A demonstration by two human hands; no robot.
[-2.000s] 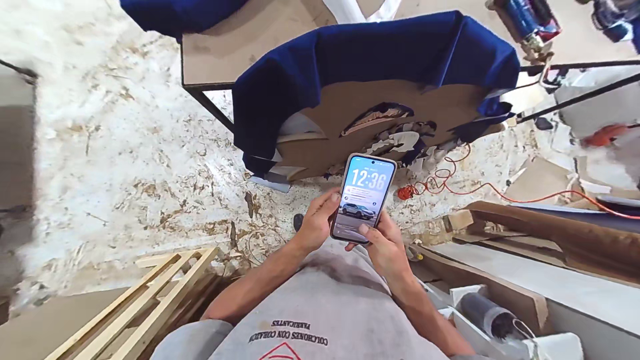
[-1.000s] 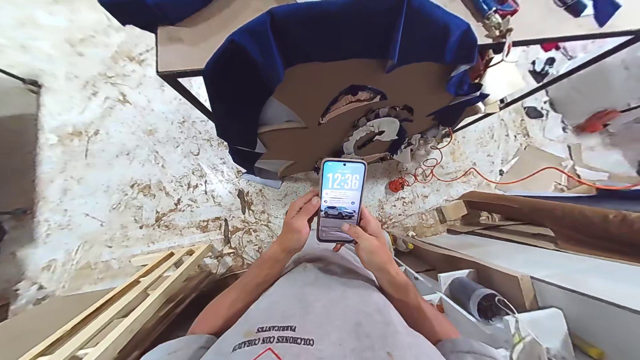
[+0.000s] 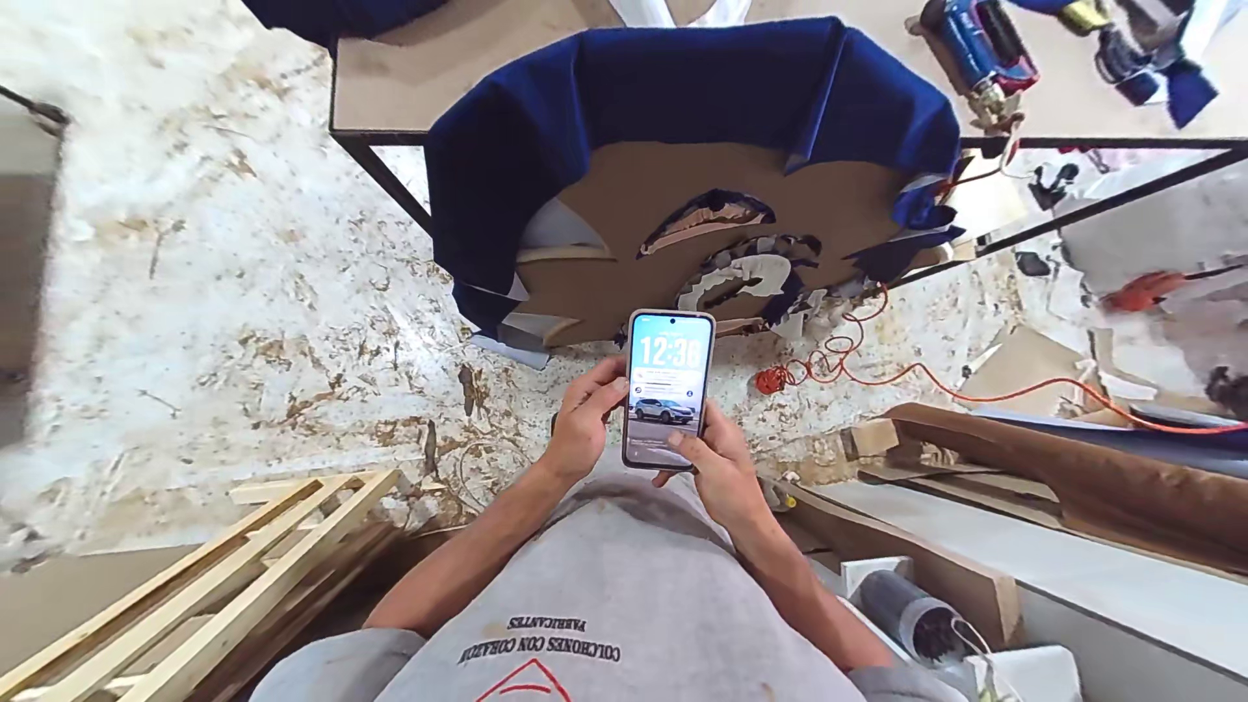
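Observation:
A smartphone [image 3: 669, 390] with its screen lit, showing a picture of a car, is held upright in front of my body. My left hand [image 3: 588, 419] grips its left edge. Around the lower right corner closes my right hand [image 3: 717, 453], the thumb over the bottom of the screen. Beyond the phone, a board panel with dark blue fabric [image 3: 682, 88] folded around its rim leans over the edge of the worktable [image 3: 390, 93]. Two openings show in the panel, and white and dark scraps lie about the lower one.
A blue and red power or air tool [image 3: 980, 49] lies on the table at the right. A coiled orange hose [image 3: 829, 361] runs over the littered floor. Wooden slat frames [image 3: 224, 595] stand at lower left. Boards and a brown roll [image 3: 1053, 468] lie at the right.
The view has shifted a little from frame to frame. Both hands keep hold of the phone, and the screen stays lit.

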